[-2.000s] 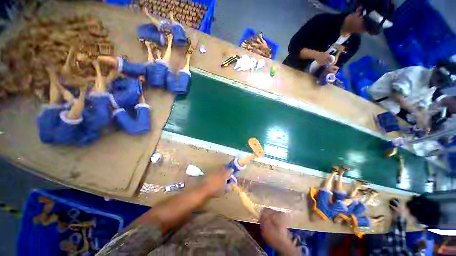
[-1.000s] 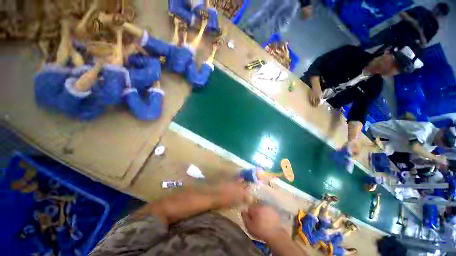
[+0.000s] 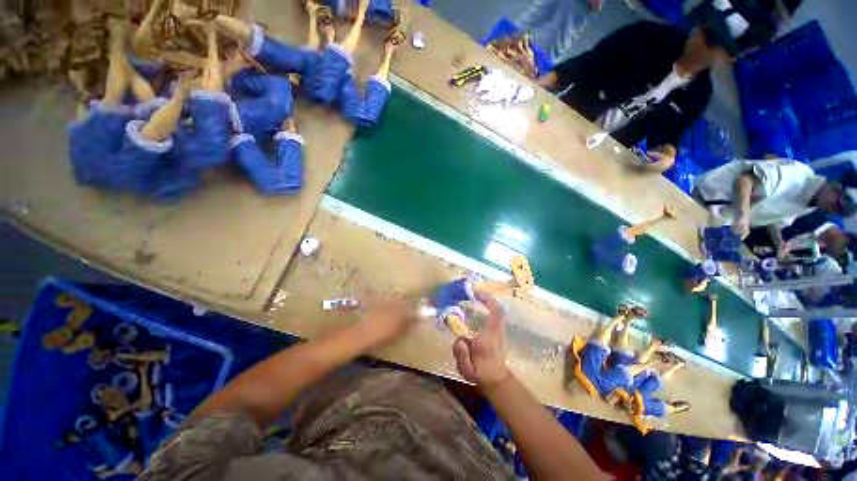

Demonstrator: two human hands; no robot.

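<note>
A blue shorts piece (image 3: 455, 292) with pale frilled cuffs is in front of me at the near ledge. One tan leg (image 3: 492, 288) points right and ends in a flat orange-tan sole (image 3: 521, 272) at the belt's edge. A second short tan leg (image 3: 459, 326) points down toward my right hand. My left hand (image 3: 399, 318) is blurred at the left of the piece, closed around a small white item, seemingly the glue bottle, whose white tip shows beside the shorts. My right hand (image 3: 482, 349) grips the lower leg between thumb and fingers; the exact contact is partly hidden.
Joined blue leg pairs (image 3: 174, 141) lie on the cardboard at left. Sashed shorts (image 3: 615, 364) lie on the ledge at right. A printed tube (image 3: 341, 303) and white round item (image 3: 310, 246) lie nearby. The green belt (image 3: 423, 178) carries blue parts. People work across it.
The white bottle has left its place on the near ledge, and my left hand has a white tip at it. My right hand has opened its fingers upward around the leg. A blue part now lies on the belt.
</note>
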